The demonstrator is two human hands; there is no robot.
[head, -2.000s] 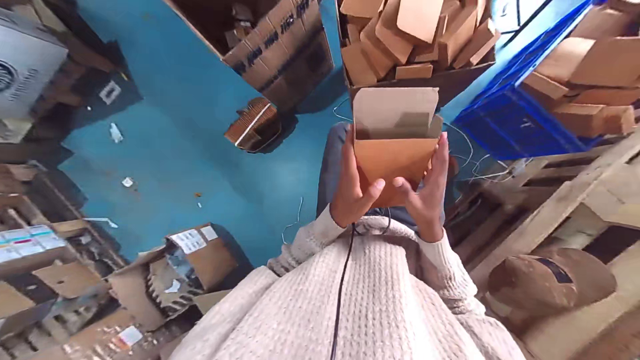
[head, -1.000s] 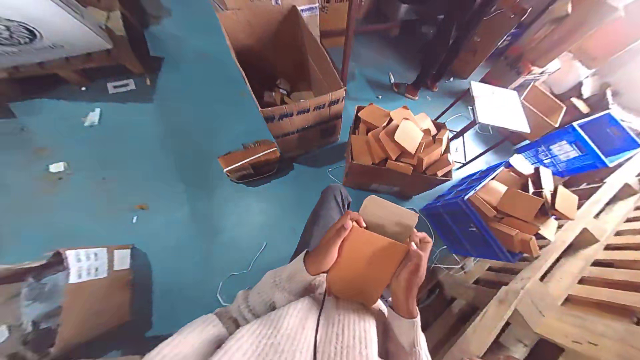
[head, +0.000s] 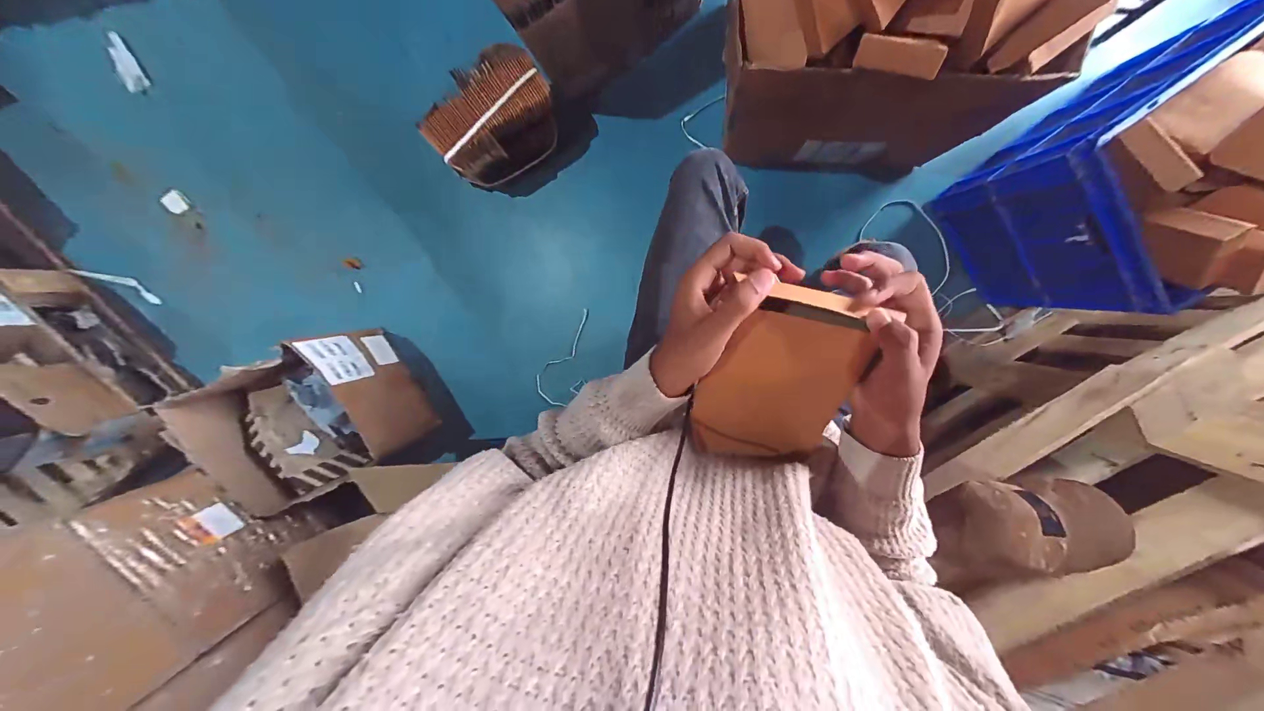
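Observation:
A small brown cardboard box [head: 775, 380] rests close against my sweater, over my lap. Its top flap is folded down over the far end, with a narrow dark gap along the flap's near edge. My left hand [head: 716, 311] grips the box's left side, thumb at the upper left corner. At the right side, my right hand [head: 894, 346] holds the box with its thumb near the upper right corner and its fingers bent over the flap. The underside of the box is hidden.
Ahead stands a large carton [head: 820, 118] full of small brown boxes. A blue plastic crate [head: 1047, 227] with more boxes is at the right, above wooden pallets [head: 1106, 395]. A strapped cardboard bundle [head: 499, 118] lies on the blue floor. An opened carton [head: 395, 405] sits at the left.
The box's flap stood up in the earlier frames and is now folded down over the end. Both hands have moved to the flap end. The view has shifted.

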